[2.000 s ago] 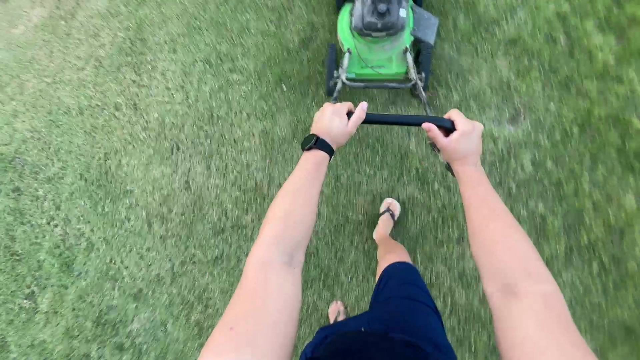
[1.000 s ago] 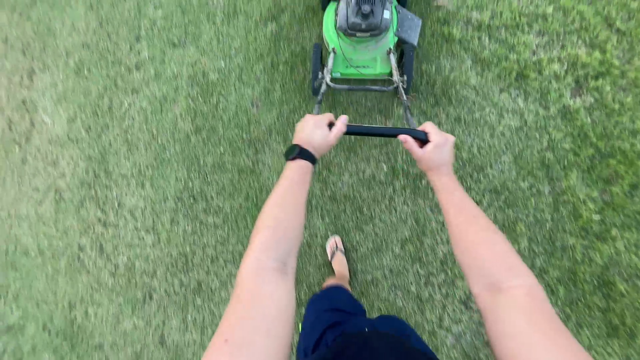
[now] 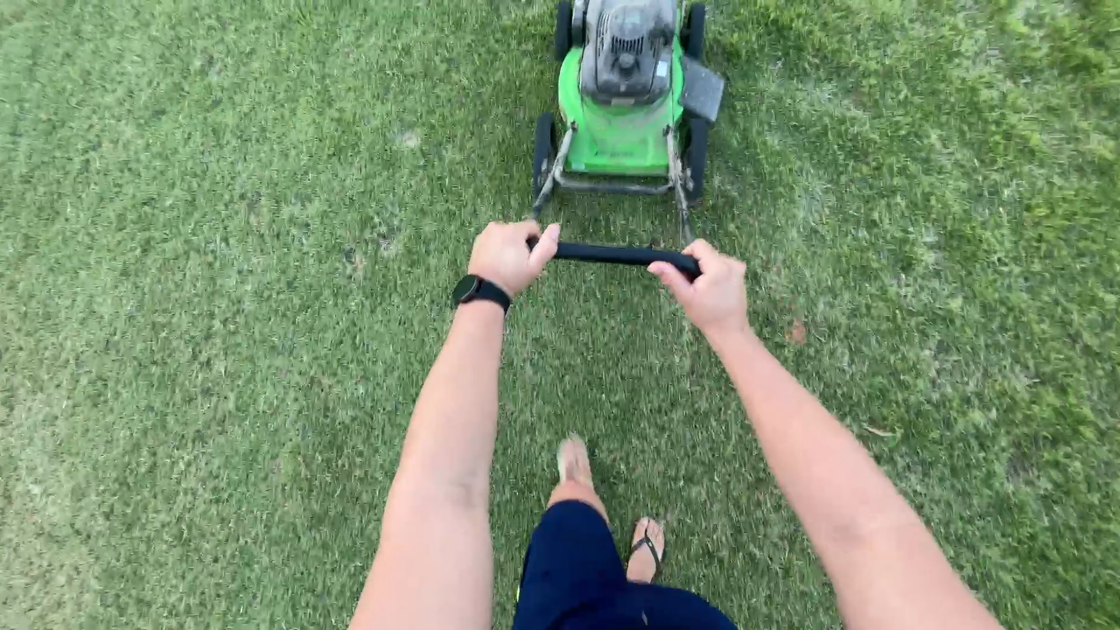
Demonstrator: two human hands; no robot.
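Note:
A green walk-behind lawn mower (image 3: pixel 619 140) with a dark engine (image 3: pixel 626 52) stands on the grass at the top centre, its front end cut off by the frame edge. Its black padded handlebar (image 3: pixel 604 254) runs crosswise in front of me. My left hand (image 3: pixel 512 255) grips the bar's left end, and a black watch (image 3: pixel 481 292) is on that wrist. Around the right end of the bar my right hand (image 3: pixel 707 284) is closed, thumb on the near side. Metal handle tubes lead from the bar to the mower deck.
Grass (image 3: pixel 262 367) spreads on all sides, looking taller and rougher at the right. A dark side chute flap (image 3: pixel 702 90) sticks out on the mower's right. My feet in flip-flops (image 3: pixel 647 547) are below the bar. A small dry leaf (image 3: pixel 878 430) lies at the right.
My feet have changed places in a stride, and the grass under the mower differs. Both hands have stayed on the handlebar throughout.

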